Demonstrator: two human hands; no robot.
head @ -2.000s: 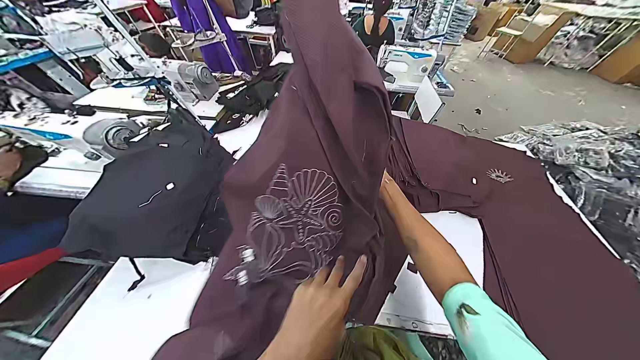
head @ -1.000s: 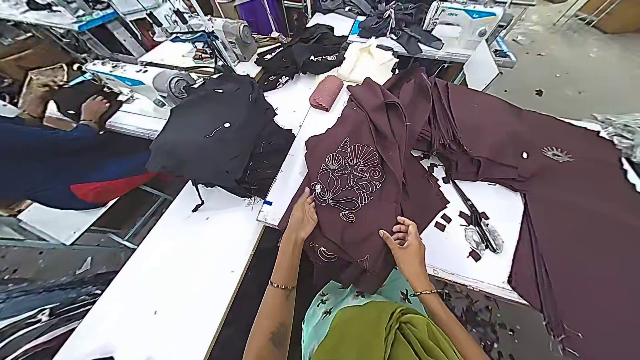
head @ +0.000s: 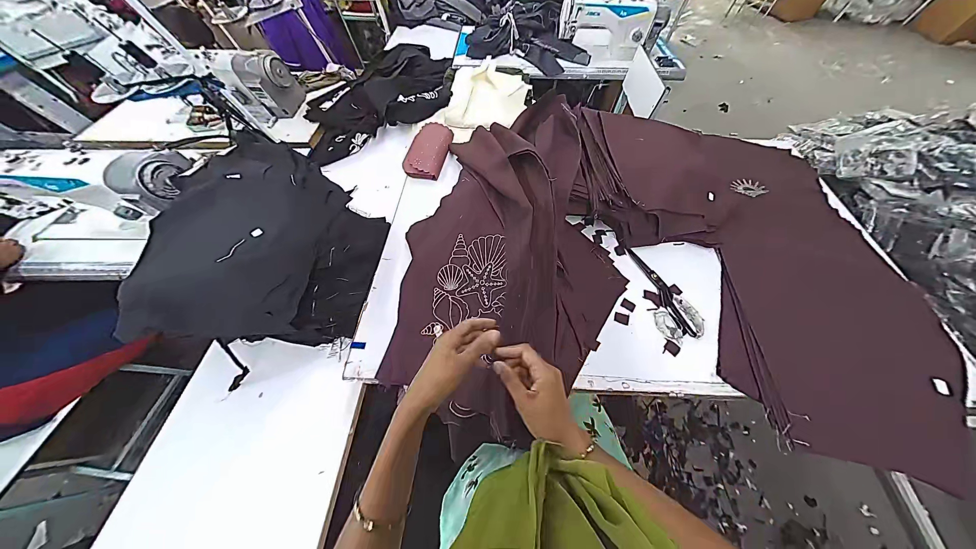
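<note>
Maroon fabric (head: 450,221) with pale seashell and starfish embroidery (head: 482,280) lies over the white table in front of me and hangs off its near edge. Over the lower part of the embroidery, my left hand (head: 461,354) has its thumb and fingertips drawn together. My right hand (head: 534,385) is close beside it, fingers bent, fingertips nearly meeting the left ones. Whether either pinches cloth or a thread cannot be told. Scissors (head: 662,293) lie on the table to the right, among small dark fabric scraps (head: 625,305).
Stacked maroon panels (head: 831,290) cover the table's right side. A dusty-pink roll (head: 427,151) and cream cloth (head: 488,95) lie at the back. Black fabric (head: 229,252) is piled at the left, beside a sewing machine (head: 149,179). Plastic-wrapped bundles (head: 900,175) stand at the far right.
The raised maroon cloth has come down onto the table. My hands, apart on the cloth a second ago, have come together over the embroidery. The view has shifted.
</note>
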